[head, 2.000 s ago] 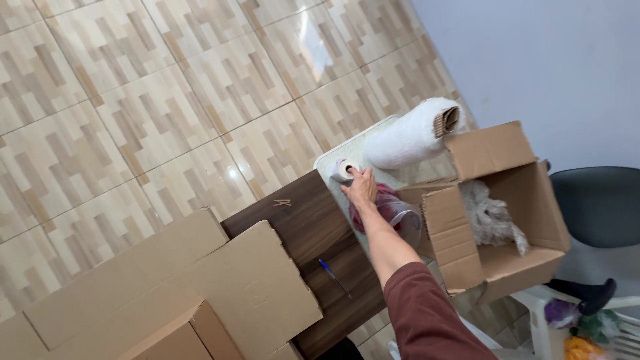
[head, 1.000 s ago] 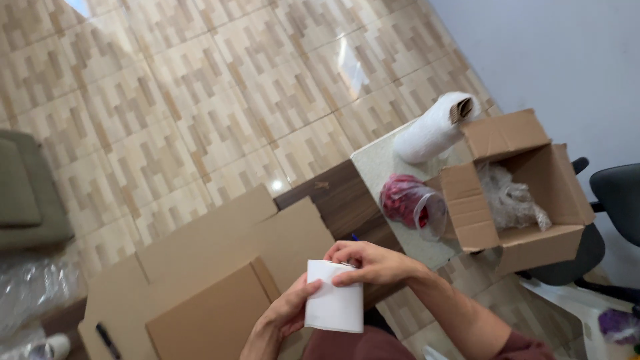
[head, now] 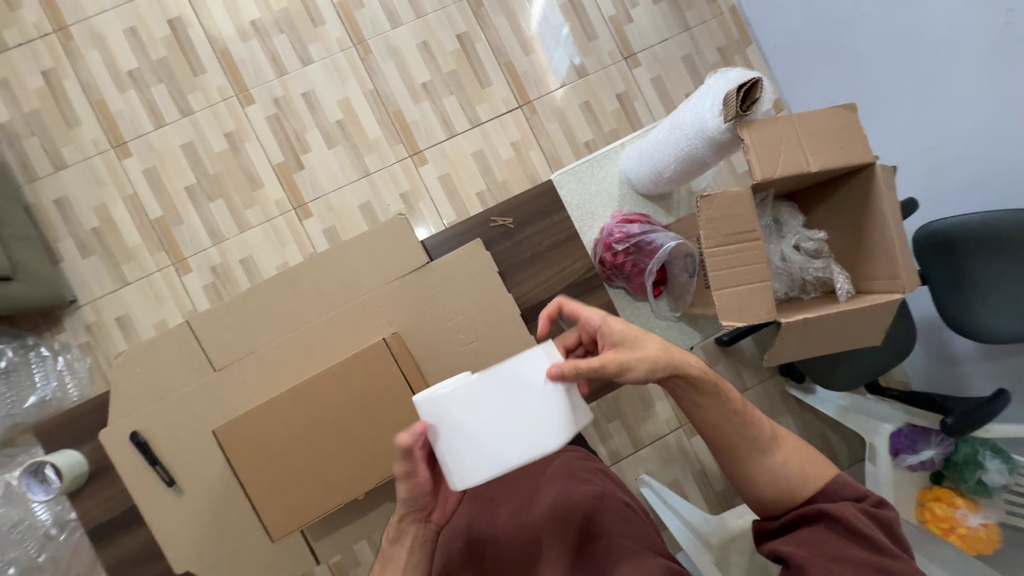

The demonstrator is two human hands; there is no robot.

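A roll of white paper labels or tape (head: 502,416) is in both hands, over my lap. My left hand (head: 424,472) supports its rolled end from below left. With thumb and fingers, my right hand (head: 596,344) pinches the unrolled end of the strip at the upper right. Left of the roll, a folded brown cardboard piece (head: 320,440) lies on a larger flat cardboard sheet (head: 448,308). A black utility knife (head: 152,458) rests on that sheet's left part.
A roll of bubble wrap (head: 680,140), a bag of red pieces (head: 628,252) and an open carton (head: 872,232) are at the right. Tape (head: 54,474) lies far left, near clear plastic (head: 40,376). Dark office chairs (head: 972,272) and a white plastic chair (head: 704,512) stand right.
My right hand reached to the white roll on the side table, then both hands held it over my lap. Now a strip is drawn out from it, with my hands farther apart.
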